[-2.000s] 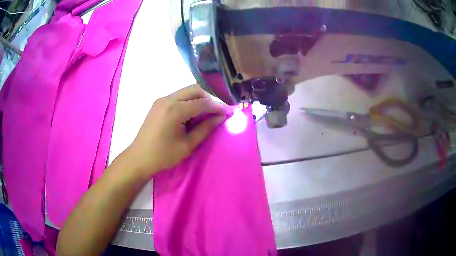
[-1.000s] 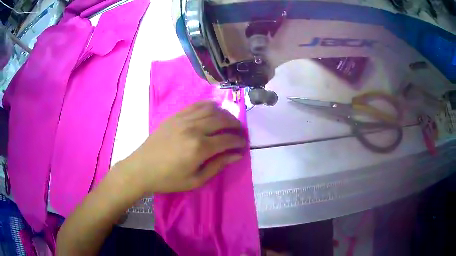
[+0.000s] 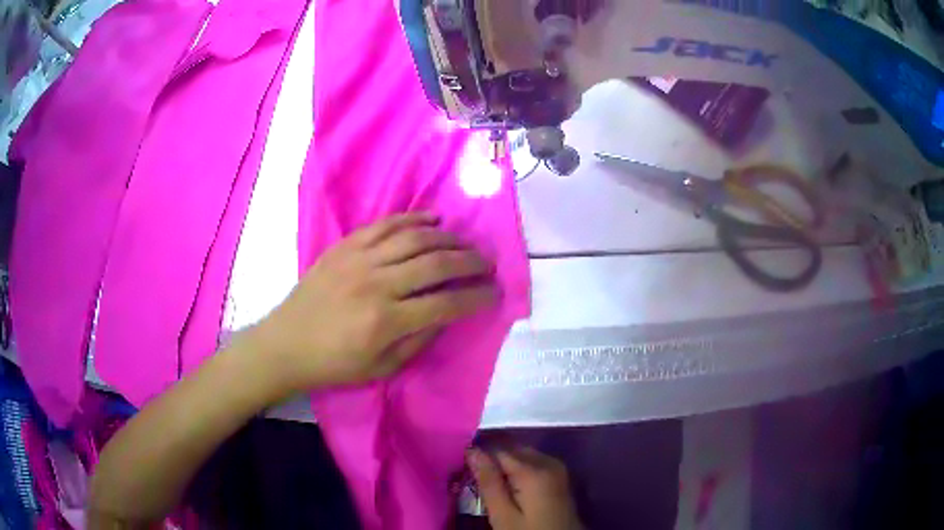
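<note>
A long bright pink fabric piece [image 3: 352,145] runs under the presser foot [image 3: 499,145] of the white sewing machine [image 3: 662,62] and hangs over the table's front edge. My left hand [image 3: 404,295] lies on the fabric in front of the foot, palm down, fingers slightly bent, pressing it. My right hand [image 3: 523,487] is low at the bottom edge of the picture, partly cut off, with thumb and finger at the right edge of the hanging cloth. The needle is hard to make out beside the bright lamp glow.
Scissors [image 3: 725,202] with yellow-orange and dark handles lie right of the foot. A dark reddish tag-like piece [image 3: 714,109] lies behind them. Pink panels [image 3: 155,228] are draped at the left. A printed ruler [image 3: 621,360] runs along the table front. A blue crate [image 3: 16,455] is at lower left.
The pink fabric has moved away under the foot and now reaches the top of the picture. Its near end is gathered narrower. My right hand has come into view below the table edge.
</note>
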